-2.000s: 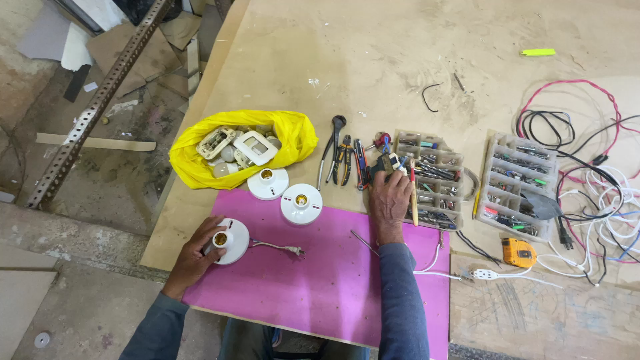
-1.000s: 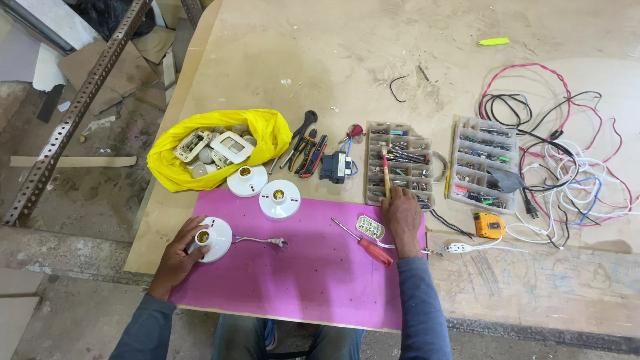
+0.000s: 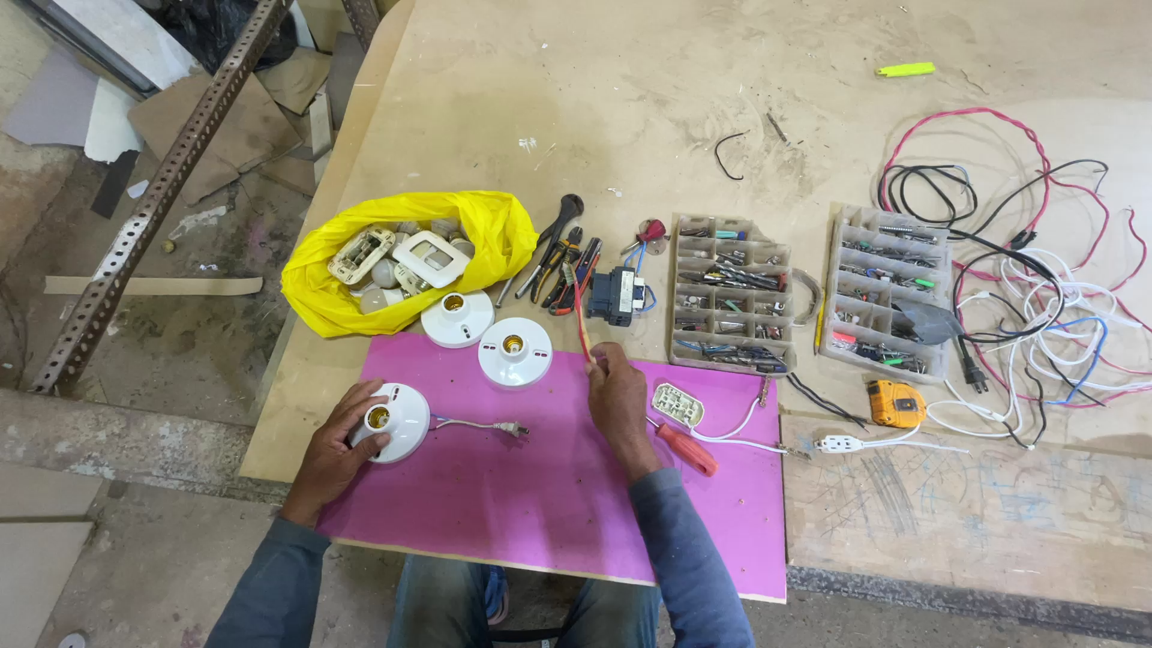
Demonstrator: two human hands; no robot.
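Note:
My left hand (image 3: 337,445) grips a round white lamp holder (image 3: 407,423) at its left side on the pink board (image 3: 531,486); a short white cord with a plug (image 3: 511,429) runs out to its right. My right hand (image 3: 616,391), over the board's upper part, holds a thin red and yellowish tool (image 3: 580,319), its kind unclear, pointing up toward the pliers (image 3: 585,270). Two more white lamp holders (image 3: 515,352) (image 3: 457,319) lie between the hands, farther back. A red-handled screwdriver (image 3: 688,449) and an opened white power outlet (image 3: 678,406) lie right of my right hand.
A yellow bag (image 3: 315,297) of electrical fittings stands back left. Behind my right hand is a dark contactor (image 3: 615,296). Farther right are two compartment boxes (image 3: 731,292) (image 3: 886,292) of small parts, an orange tape measure (image 3: 895,404) and tangled wires (image 3: 1035,288).
My right hand was by the contactor, then at the nearer parts box; now it has moved left with the thin tool. The screwdriver has come to lie on the board. My left hand stays on the lamp holder.

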